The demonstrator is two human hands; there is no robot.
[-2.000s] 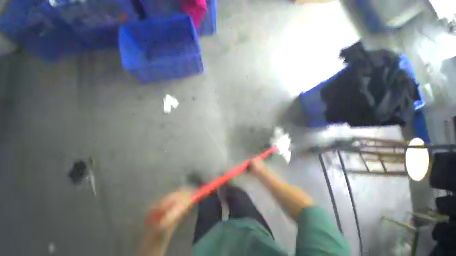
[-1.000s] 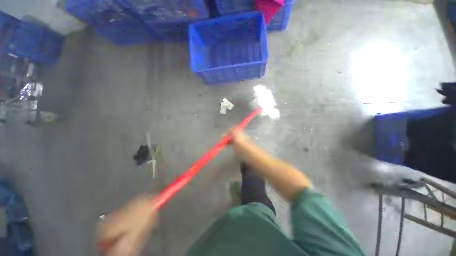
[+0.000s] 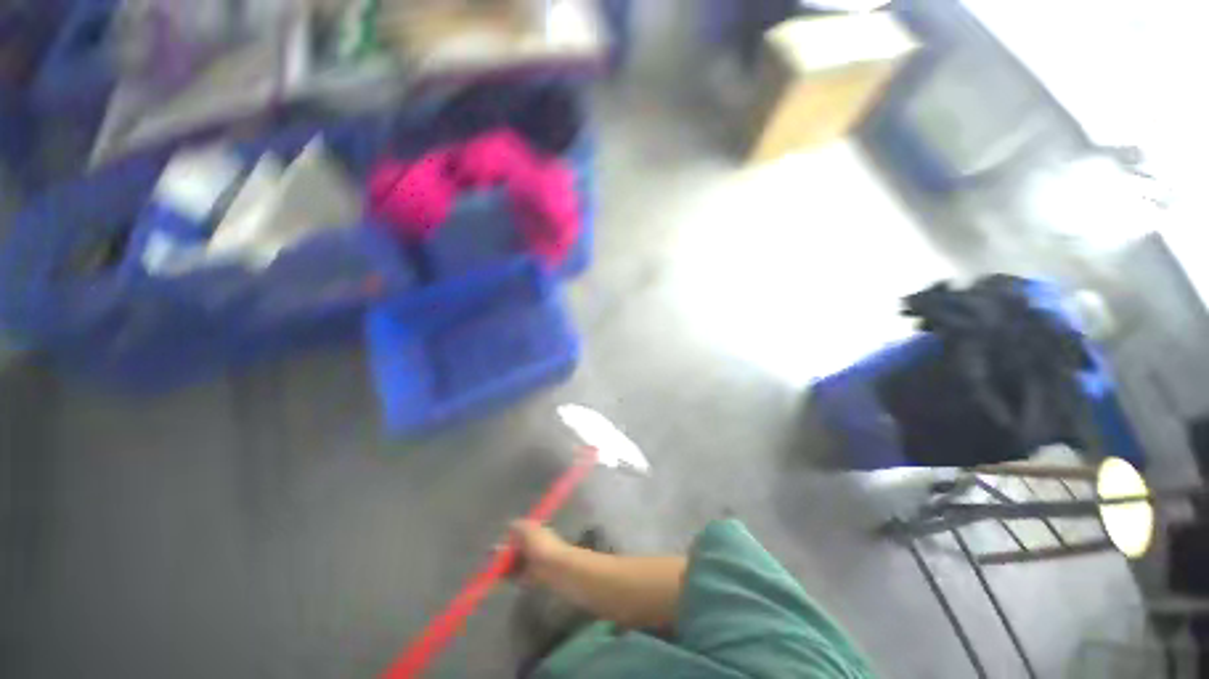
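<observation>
My right hand (image 3: pixel 533 551) grips the long red pole (image 3: pixel 458 613) of a mop or broom. The small white head (image 3: pixel 603 439) at the pole's far end is on the grey floor, just below an empty-looking blue crate (image 3: pixel 473 348). The pole's near end runs out at the bottom edge of the picture. My left hand is not in the picture. The picture is blurred, and no separate scrap can be made out beside the white head.
Blue crates with white items (image 3: pixel 285 206) and bright pink cloth (image 3: pixel 477 186) stand at upper left. A blue crate heaped with black cloth (image 3: pixel 981 378) and a round-topped stool (image 3: pixel 1124 507) are at right. A cardboard box (image 3: pixel 829 93) stands at the top.
The view has swung up, showing more of the crates at the top. The white head now lies lower, nearer the blue crate's front. My left hand has left the picture.
</observation>
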